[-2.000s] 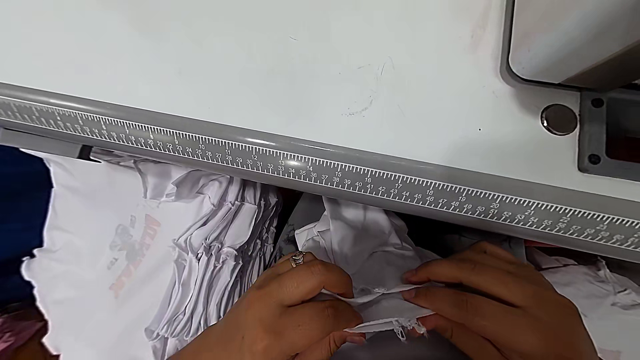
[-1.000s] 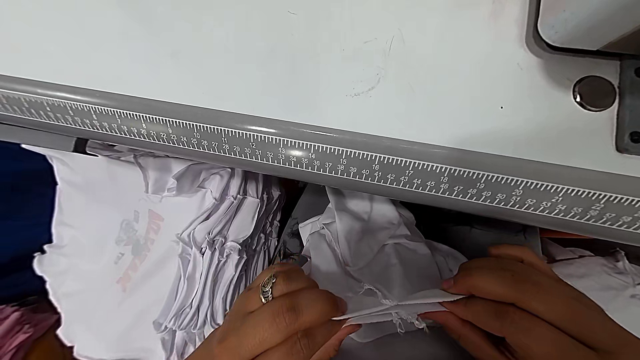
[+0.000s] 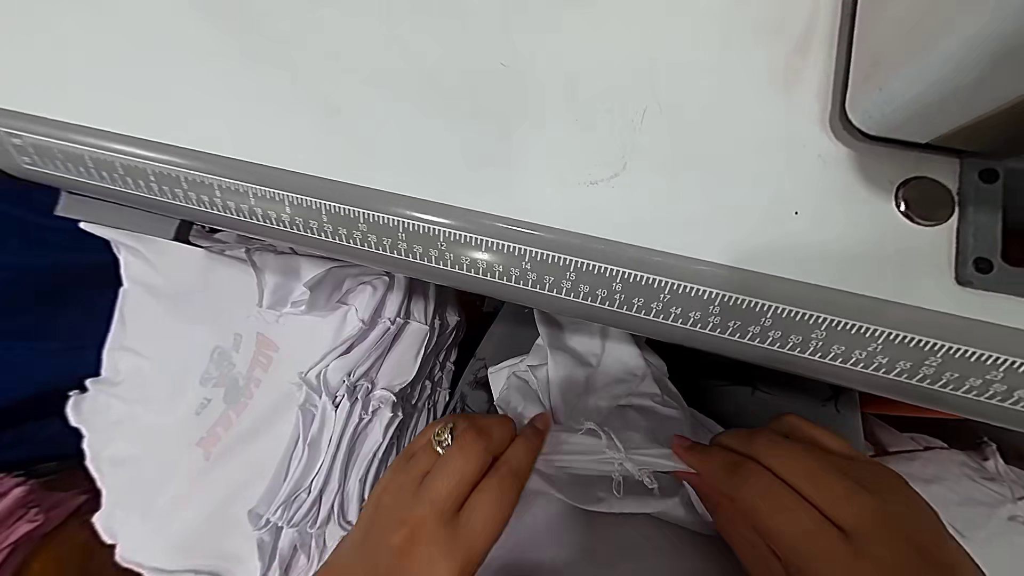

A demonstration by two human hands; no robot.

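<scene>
A white fabric piece (image 3: 592,384) with loose threads along its seam lies below the table edge, between both hands. My left hand (image 3: 448,496), wearing a ring, pinches the seam's left part between thumb and fingers. My right hand (image 3: 808,496) pinches the same seam farther right. The stretch between them is pulled fairly flat, with a tangle of thread at its middle. Left of my left hand is a stack of white printed garments (image 3: 184,384), its gathered edges nearest that hand.
A grey ruler strip (image 3: 512,264) edges the white sewing table (image 3: 400,96). A machine base (image 3: 944,72) and a round metal button (image 3: 925,201) are at the upper right. More white cloth (image 3: 952,488) lies at right, dark blue fabric (image 3: 48,320) and pink cloth (image 3: 40,512) at left.
The seam was folded up between my fingers; now it lies flatter, with its threads in plain sight. My hands have moved slightly apart.
</scene>
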